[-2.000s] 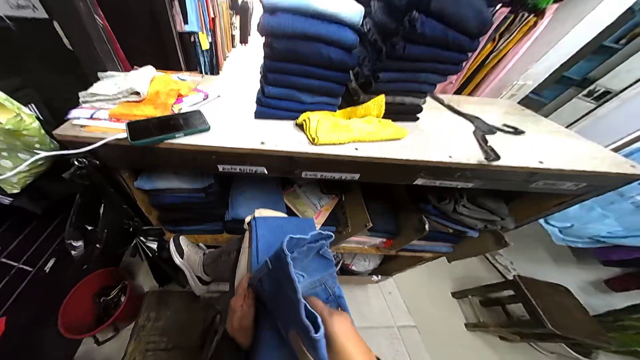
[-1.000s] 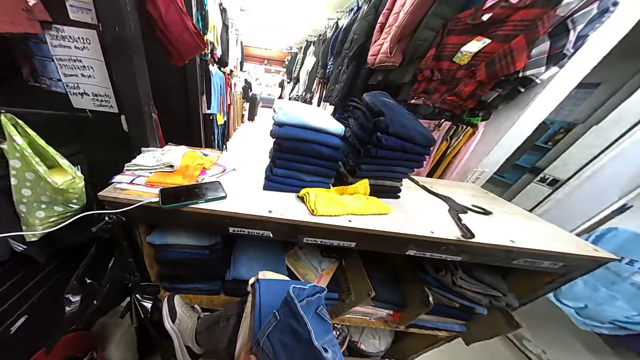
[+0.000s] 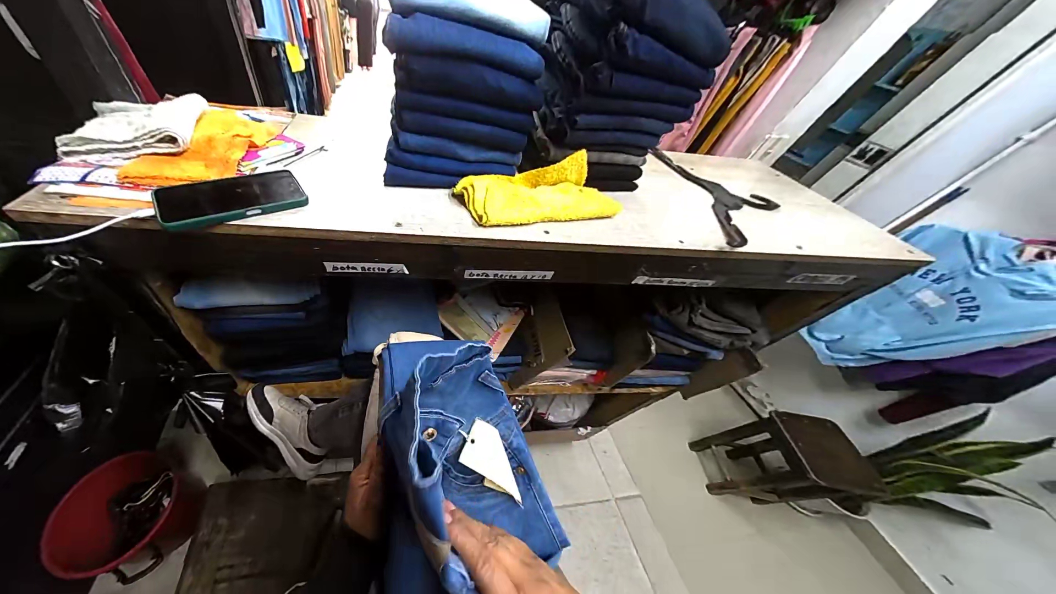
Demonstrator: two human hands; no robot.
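A pair of blue denim jeans (image 3: 520, 470) lies folded over in front of me, on top of other folded denim. A white hang tag (image 3: 492, 455) shows on the jeans. My right hand (image 3: 499, 551) holds the near edge of the jeans, its thumb laid on the fabric. At their left side, my left hand (image 3: 365, 492) is pressed against the denim, partly hidden by it. Beyond, on the counter, are a tall stack of folded jeans (image 3: 462, 107), a yellow cloth (image 3: 536, 198) and a black hanger (image 3: 726, 202).
A phone (image 3: 231, 200) on a white cable rests on the wooden counter (image 3: 363, 216), near an orange cloth (image 3: 194, 153). Shelves of folded jeans (image 3: 256, 322) run beneath. A red bucket (image 3: 99, 528) stands low left; a wooden stool (image 3: 813, 454) and a plant (image 3: 957, 462) are at right.
A white tag now shows on the jeans, where none was visible before. The view has risen, then tilted back down.
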